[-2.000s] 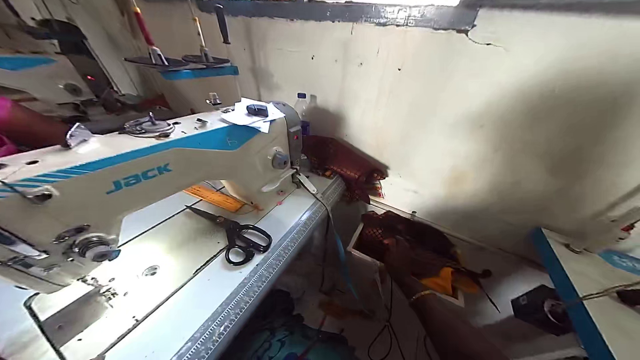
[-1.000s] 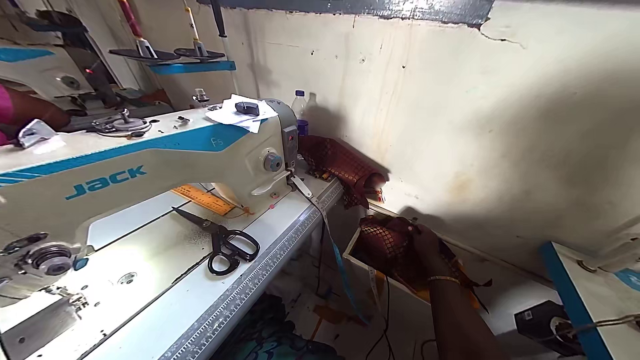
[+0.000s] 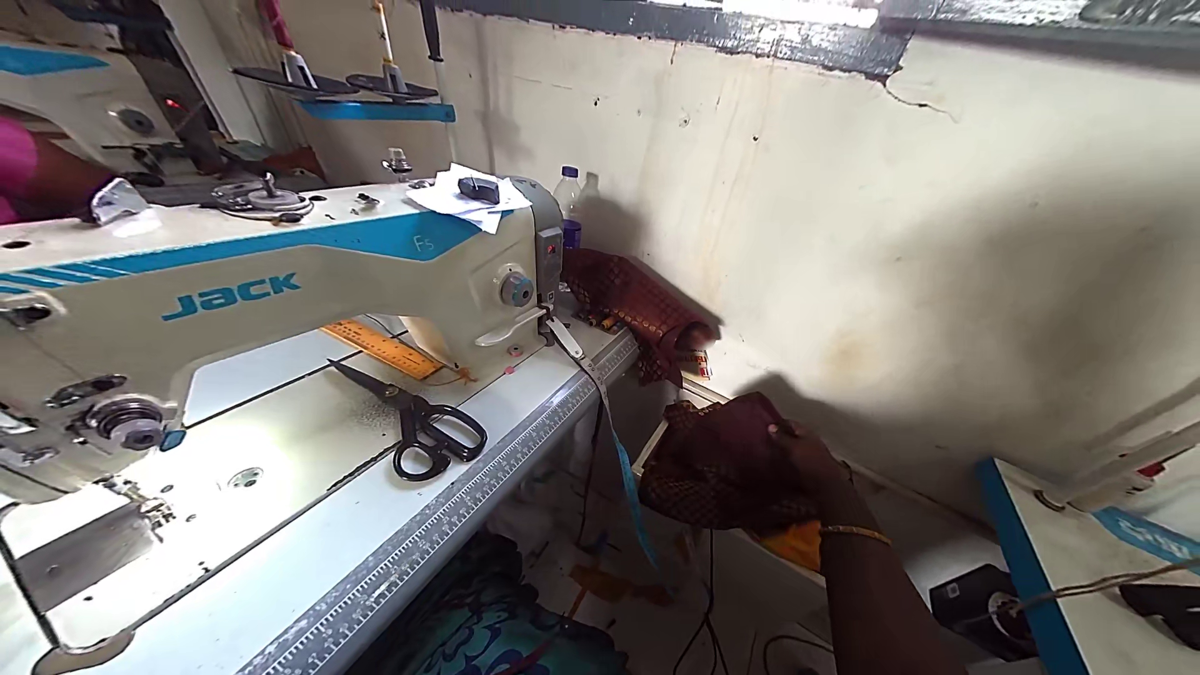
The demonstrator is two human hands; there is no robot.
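Note:
My right hand [image 3: 814,461], with a bangle on its wrist, grips a dark maroon patterned cloth [image 3: 717,459] above a pale open box [image 3: 653,439] beside the wall. Some orange cloth [image 3: 795,544] shows under the hand. My left hand is out of view. Another maroon patterned cloth [image 3: 637,302] lies bunched on the table's far end, behind the Jack sewing machine [image 3: 309,281]. Black-handled scissors [image 3: 412,417] lie partly open on the machine bed, near an orange ruler [image 3: 382,347]. A blue and white measuring tape [image 3: 623,469] hangs over the table edge.
A plastic bottle [image 3: 568,202] stands behind the machine. Paper and a small dark object [image 3: 479,190] rest on its top. Another machine table [image 3: 1031,562] and a black motor [image 3: 980,609] are at right. Cables trail below. Another person's arm [image 3: 56,178] is at far left.
My right hand has lifted the maroon cloth up from the box, where it was reaching in earlier. The bunched cloth behind the machine and the scissors have stayed in place.

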